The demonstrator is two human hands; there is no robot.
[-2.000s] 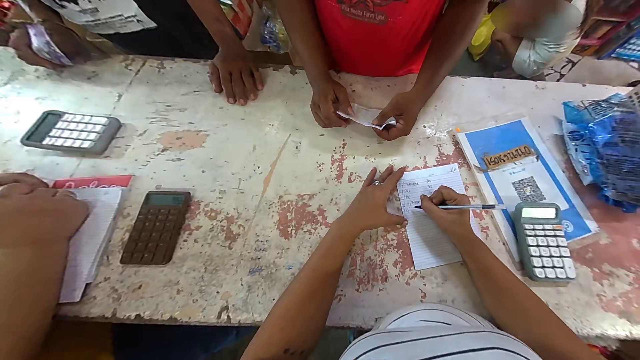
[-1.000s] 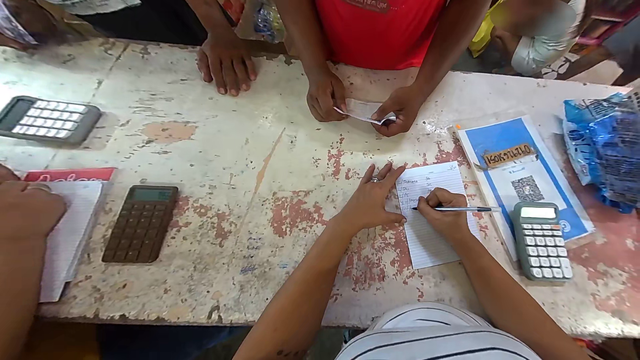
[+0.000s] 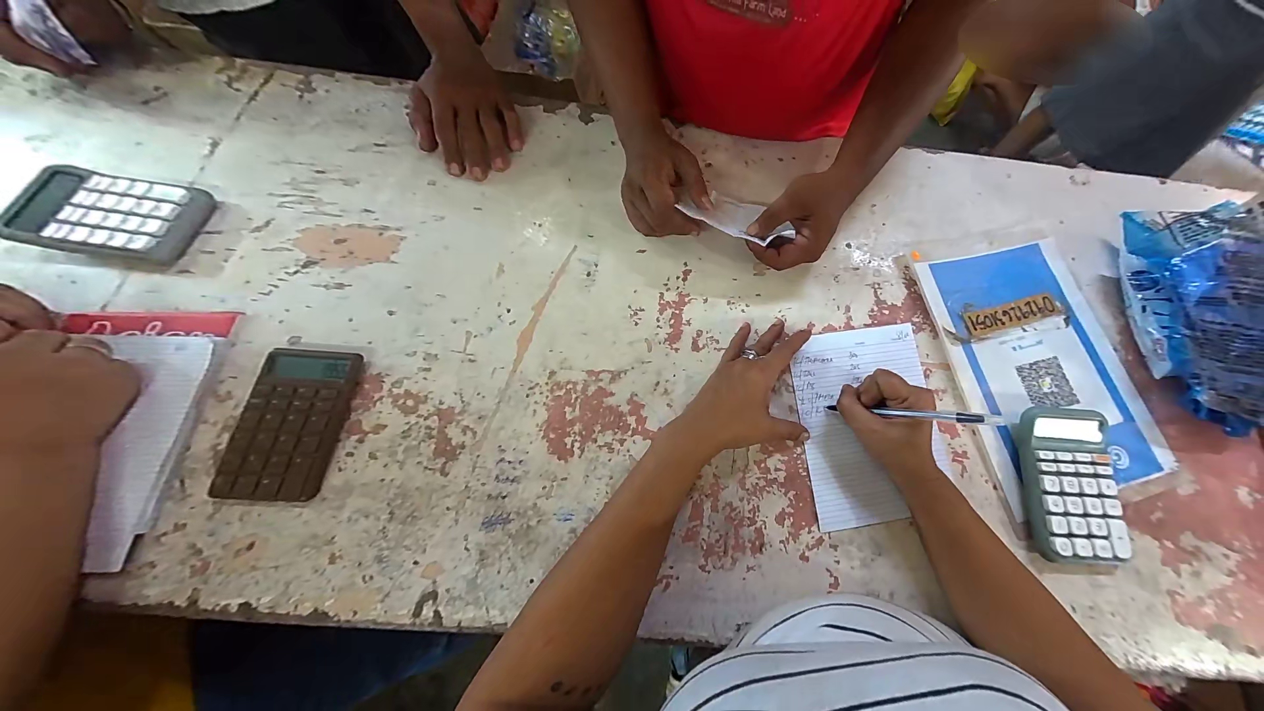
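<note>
My right hand (image 3: 892,423) holds a ballpoint pen (image 3: 943,415), its tip on a lined sheet of paper (image 3: 859,484) that bears handwriting. My left hand (image 3: 741,395), with a ring on one finger, lies spread with its fingertips at the sheet's left edge and nothing in its grasp. To the right of the sheet is a laminated blue and white card (image 3: 997,276) with a printed code. A grey-green calculator with white keys (image 3: 1076,489) overlaps the card's lower part.
Across the worn, paint-chipped counter (image 3: 474,286), a person in red holds a folded paper (image 3: 731,215). Another person's hand rests nearby. On the left are a brown calculator (image 3: 288,425), a grey calculator (image 3: 109,215) and a pad (image 3: 148,425) under someone's arm. Blue plastic packs (image 3: 1205,306) sit far right.
The pen and my right hand have shifted slightly left over the sheet. At the upper right, a person's dark-clothed limb has come into view. My left hand has stayed beside the sheet.
</note>
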